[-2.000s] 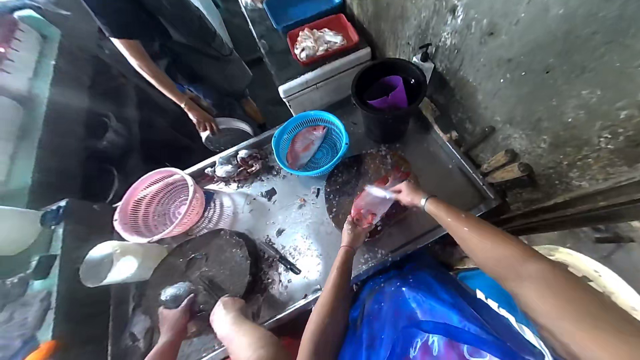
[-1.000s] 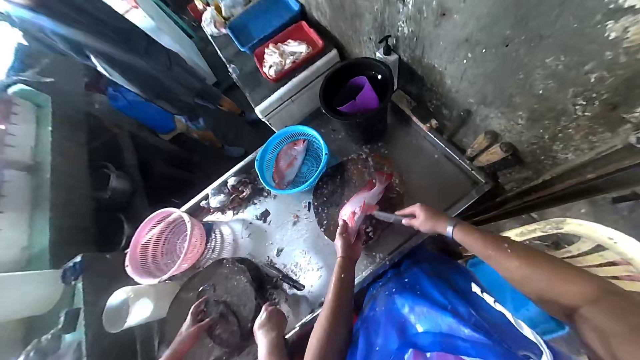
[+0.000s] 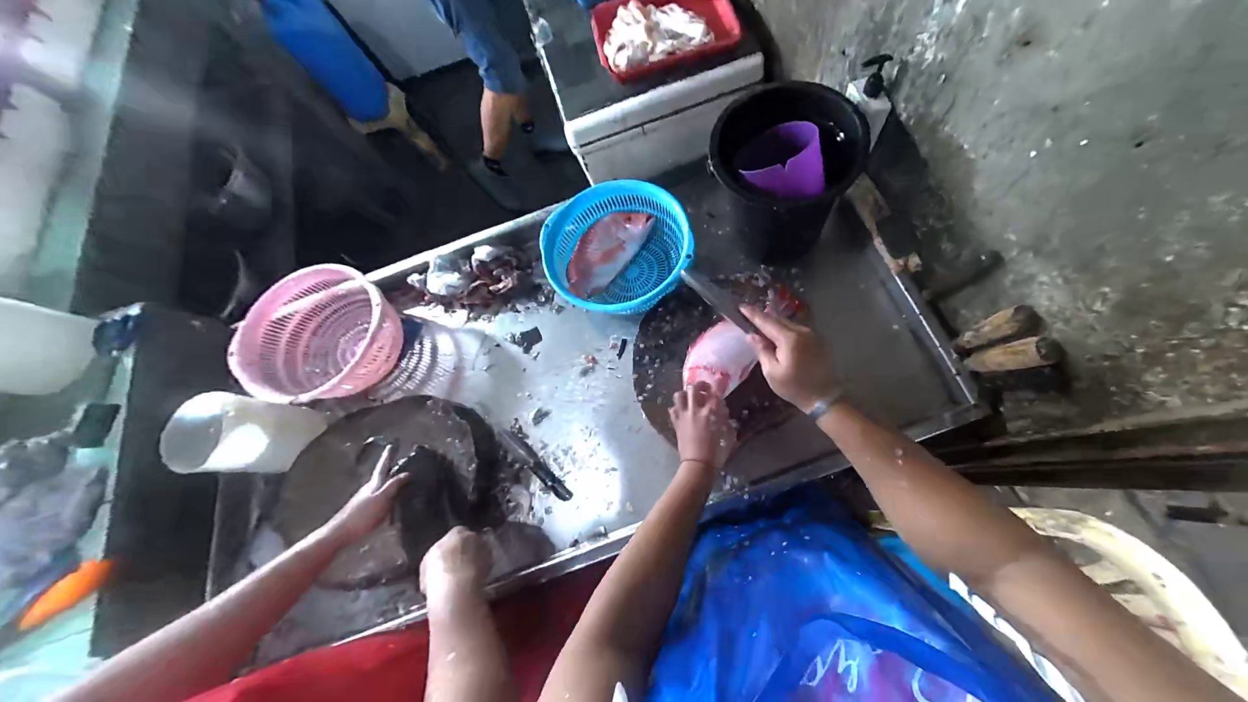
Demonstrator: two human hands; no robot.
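Observation:
A red and white fish [image 3: 720, 357] lies on a dark round chopping block [image 3: 658, 366]. My left hand [image 3: 703, 424] grips the fish's near end with its fingers. In my right hand [image 3: 792, 361] is a knife [image 3: 720, 300], its blade pointing up and left over the block's far side. The red tail end of the fish shows beyond that hand. Just behind the block stands a blue plastic basket [image 3: 665, 278] with another reddish fish [image 3: 609, 253] in it.
Left, a co-worker's hands [image 3: 375, 492] [image 3: 456, 564] are over another round block [image 3: 327, 507] with a dark item. Near them are a knife [image 3: 536, 465], a pink basket [image 3: 317, 336] and a white container [image 3: 234, 434]. A black bucket [image 3: 788, 210] stands behind right; wooden handles [image 3: 1014, 354] lie right.
The fish was held raised in my left hand and is now down on the block. The knife has moved from the fish to above the block's far side. A standing person has moved away from the table.

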